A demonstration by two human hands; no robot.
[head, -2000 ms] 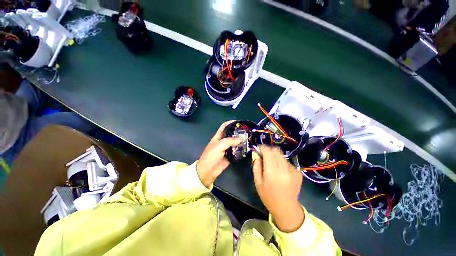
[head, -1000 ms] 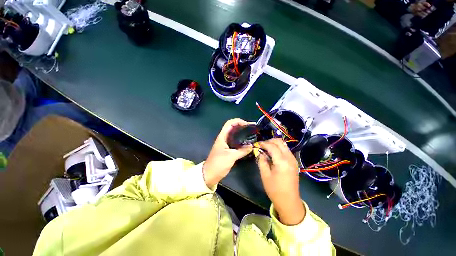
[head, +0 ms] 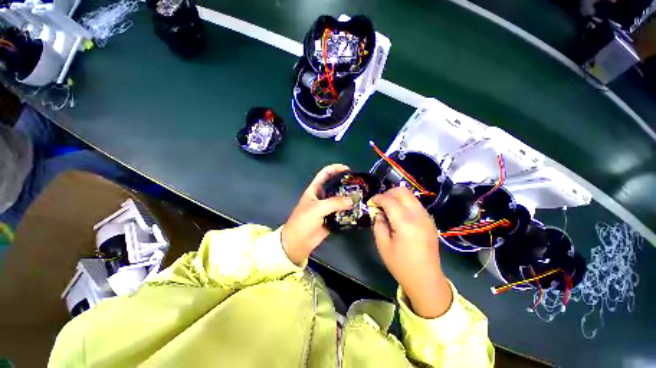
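Note:
My left hand (head: pixel 314 213) holds a round black camera ball module (head: pixel 350 188), its open face with the silvery board turned up and the thumb on it. My right hand (head: pixel 400 224) pinches at the module's right edge; its fingertips have yellow covers. What they grip is too small to tell, perhaps a wire lead. Just beyond is the nearest white camera housing (head: pixel 410 172) with a dark open inside and red-orange wires rising from it. Two more housings, one (head: pixel 478 215) and another (head: pixel 536 255), lie to its right with coloured wires.
A housing with a module on it (head: pixel 324 108) stands ahead. A loose module (head: pixel 261 132) lies left of it. Whitish loops (head: pixel 611 266) lie tangled at the right. A carton (head: pixel 43 208) with white units is beside my lap. A seated person's blue-clad leg (head: pixel 68 169) shows at the left.
The module's open face, hidden a second ago, is turned up into view again. My right hand has moved slightly at its right edge. The camera view has shifted a little.

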